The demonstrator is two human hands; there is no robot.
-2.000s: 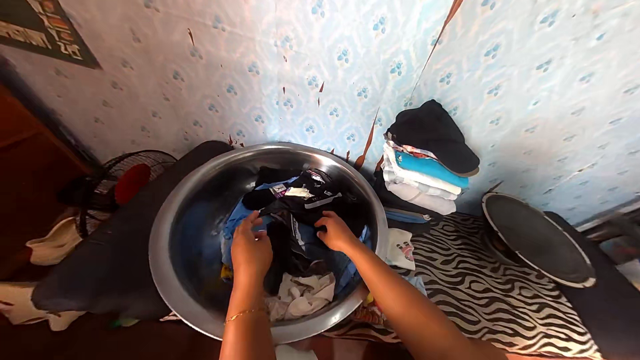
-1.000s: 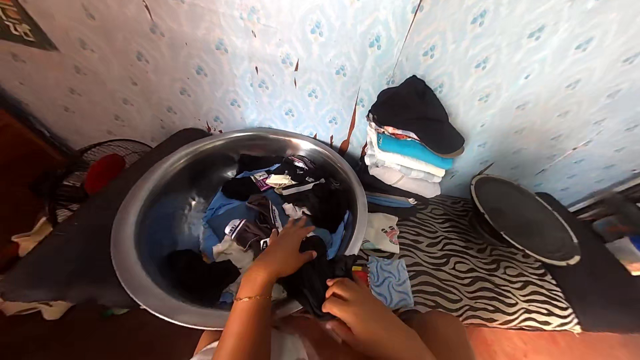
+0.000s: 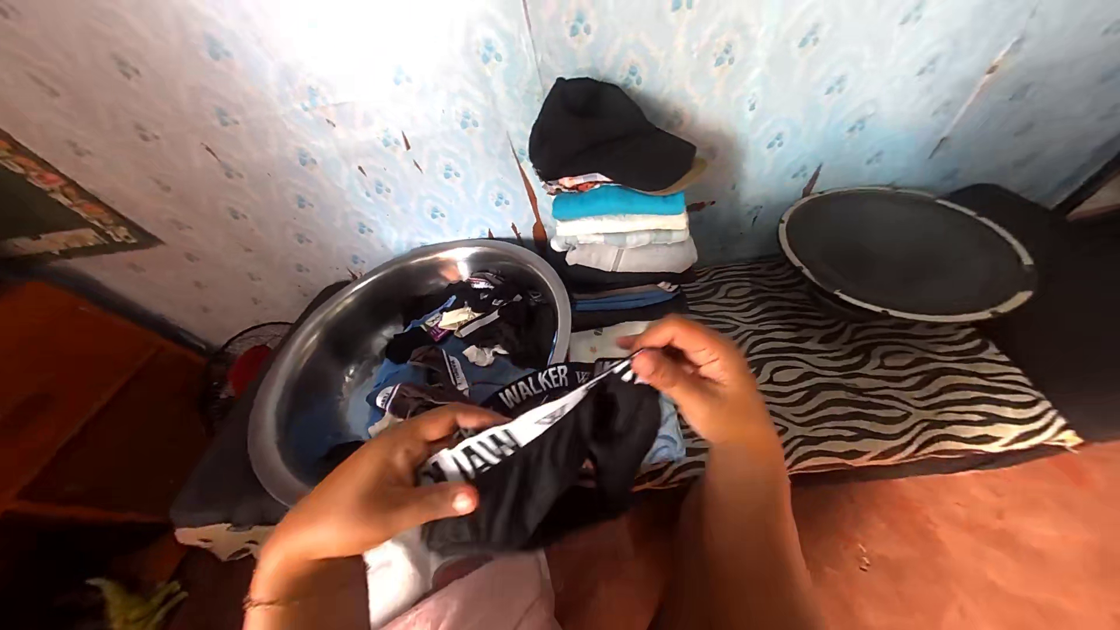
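Observation:
Black underpants [image 3: 534,490] with a lettered elastic waistband hang stretched between my two hands, in front of the basin's right side. My left hand [image 3: 394,490] grips the left end of the waistband, thumb towards me. The right end is pinched between thumb and fingers of my right hand [image 3: 691,376]. A large steel basin [image 3: 289,376] holds a jumble of dark, blue and white clothes [image 3: 420,376]. Beside it, folded clothes [image 3: 621,227] form a stack with a black cap [image 3: 604,131] on top.
A zebra-striped cloth [image 3: 840,394] covers the bench to the right. On it stands a round dark object with a pale rim [image 3: 910,254]. A fan [image 3: 249,367] is partly hidden behind the basin at left. The patterned wall [image 3: 420,166] rises behind.
Both hands were in the basin two seconds ago. The black underpants are now held up and spread by the waistband in front of it. The view has swung considerably.

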